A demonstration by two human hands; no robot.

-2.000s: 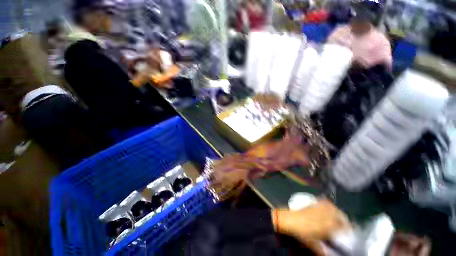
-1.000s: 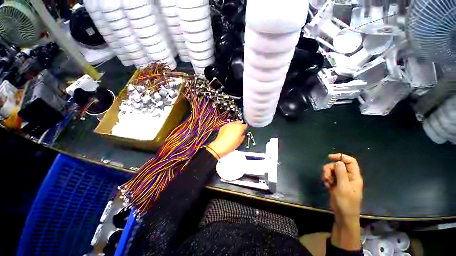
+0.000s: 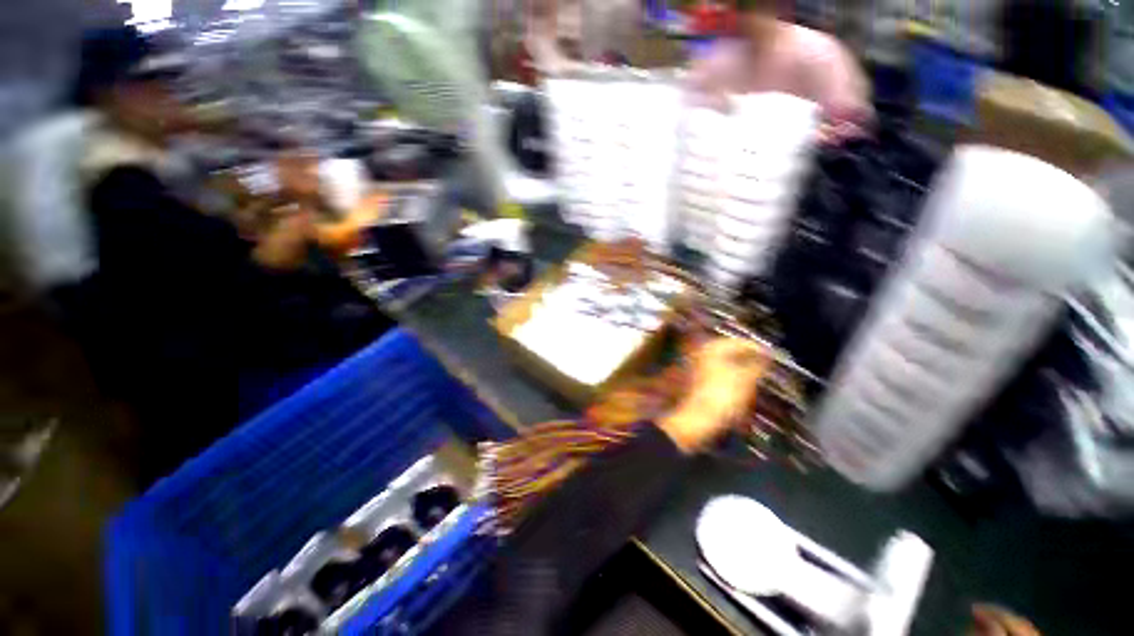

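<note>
My left hand (image 3: pixel 719 388) is blurred and lies at the upper end of the wire harness bundle (image 3: pixel 547 454), by the metallic connector tips; I cannot tell whether it holds anything. The bundle hangs over the bench edge beside my dark sleeve. A white bracket housing (image 3: pixel 796 565) with a round end lies on the green bench, untouched. My right hand (image 3: pixel 1002 621) is only a small blurred part at the bottom right edge; its fingers cannot be read.
An open carton (image 3: pixel 560 373) of small white parts stands behind the bundle. Tall white shell stacks (image 3: pixel 939 336) and black shells (image 3: pixel 858 224) stand at the back right. A blue crate (image 3: pixel 187 491) with black-faced units is at the left. Other people (image 3: pixel 162 236) sit beyond.
The view has swung left, bringing the blue crate and other people into view. The white bracket housing still lies on the bench. My right hand is now nearly out of the picture.
</note>
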